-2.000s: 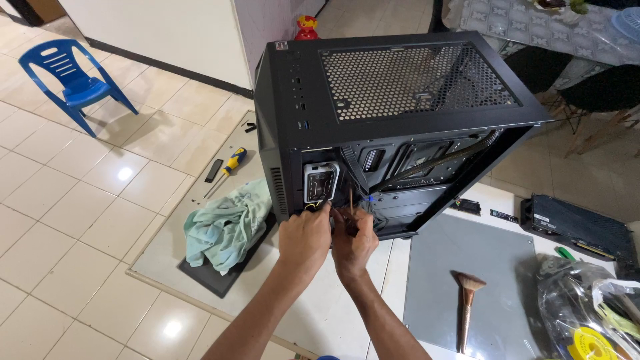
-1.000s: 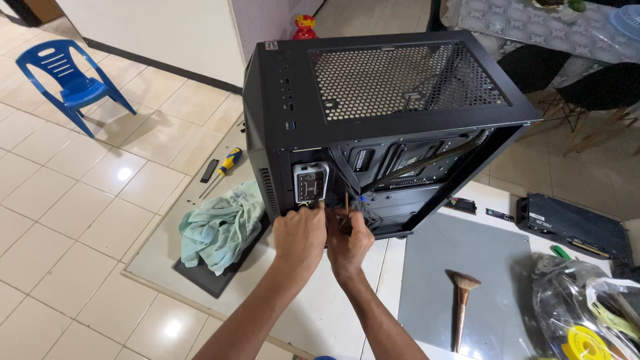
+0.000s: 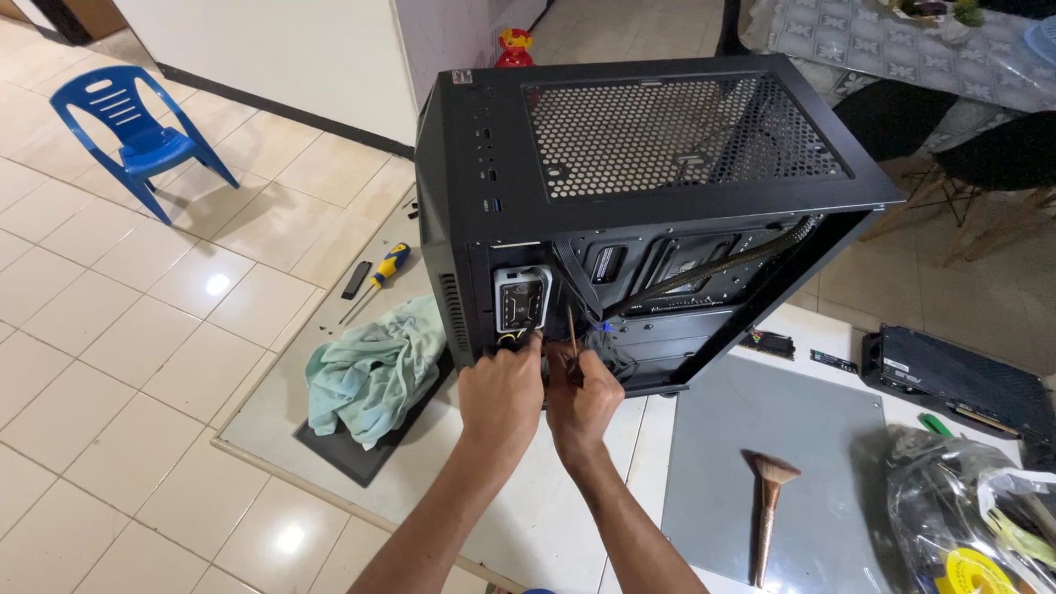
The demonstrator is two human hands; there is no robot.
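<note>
A black computer case [image 3: 660,198] stands upright with its side open toward me. My left hand [image 3: 501,392] is at the lower front part of the opening, fingers on dark cables just below a grey-framed controller box [image 3: 523,301]. Close beside it, my right hand [image 3: 584,396] has its fingers curled around dark cables or connectors; a thin copper-coloured stick [image 3: 572,326] rises from that hand. The fingertips of both hands are partly hidden. A thick black braided cable [image 3: 718,268] crosses the opening above them.
Left of the case lie a green cloth [image 3: 371,371] on a dark panel, a yellow-blue screwdriver [image 3: 388,268] and a small black part [image 3: 355,280]. To the right are a makeup-type brush [image 3: 770,511] on a grey panel [image 3: 709,462], a graphics card [image 3: 957,371] and a plastic bag [image 3: 932,495].
Both hands stay at the same place in the case opening, with only small finger shifts. The case and the things around it have not plainly moved.
</note>
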